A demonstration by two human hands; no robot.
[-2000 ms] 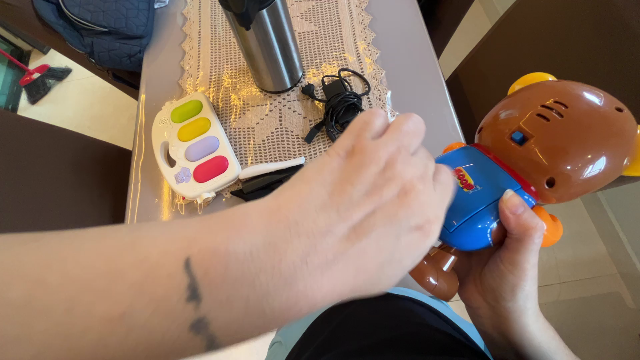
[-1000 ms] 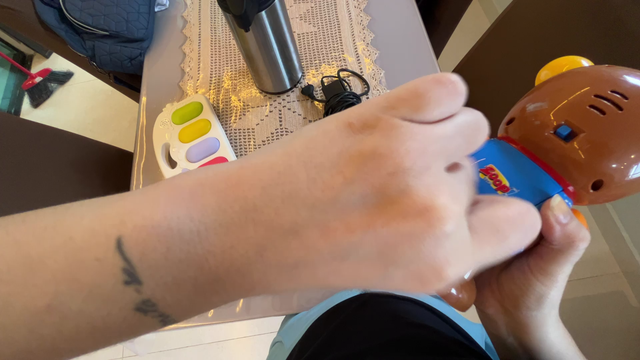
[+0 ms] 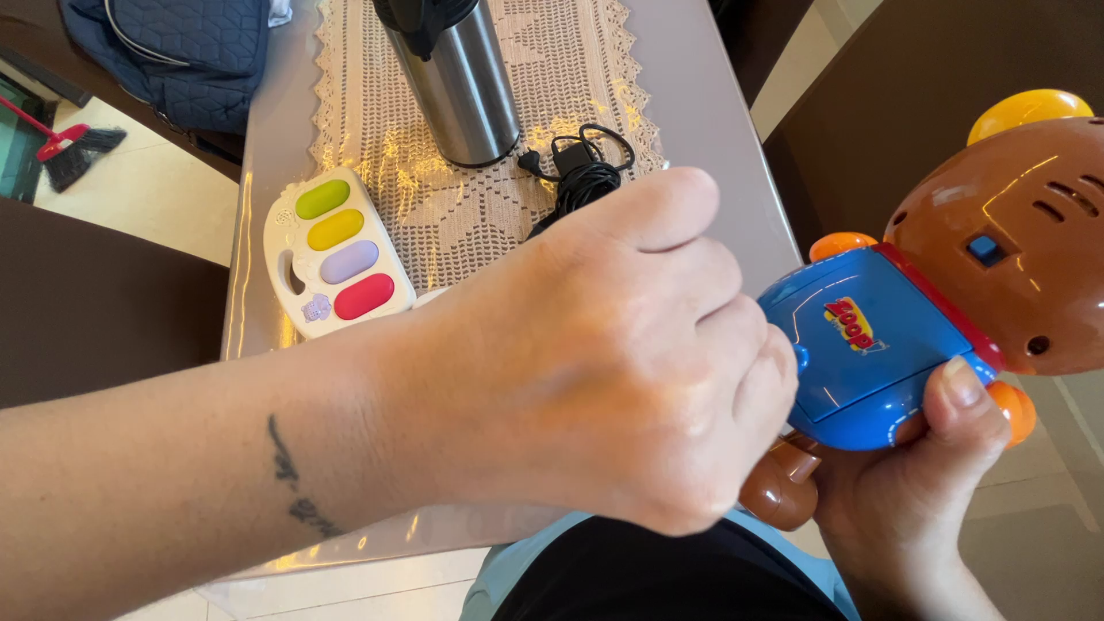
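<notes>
My left hand (image 3: 621, 362) reaches in from the left with its back up and its fingers curled. It lies against or just over the lower end of a brown and blue plastic toy figure (image 3: 880, 345); its fingertips are hidden, so whether it holds anything does not show. My right hand (image 3: 914, 466) grips the toy from below, thumb on the edge of its blue body. The toy lies back side up, showing a rectangular cover with a logo (image 3: 852, 325), a blue switch (image 3: 985, 250) and slots in the brown head. An orange hand sticks out at each side.
On the table (image 3: 716, 155), a crocheted runner (image 3: 448, 216) lies under a steel vacuum flask (image 3: 470, 95) and a coiled black cable with plug (image 3: 588, 177). A white toy panel with coloured keys (image 3: 285, 233) sits left. Beyond are a navy quilted bag (image 3: 198, 52) and a red broom (image 3: 73, 142).
The toy in my right hand has shifted to the right since the first frame. My left hand, which reached farther over the toy a second ago, has drawn back left, uncovering more of the blue cover.
</notes>
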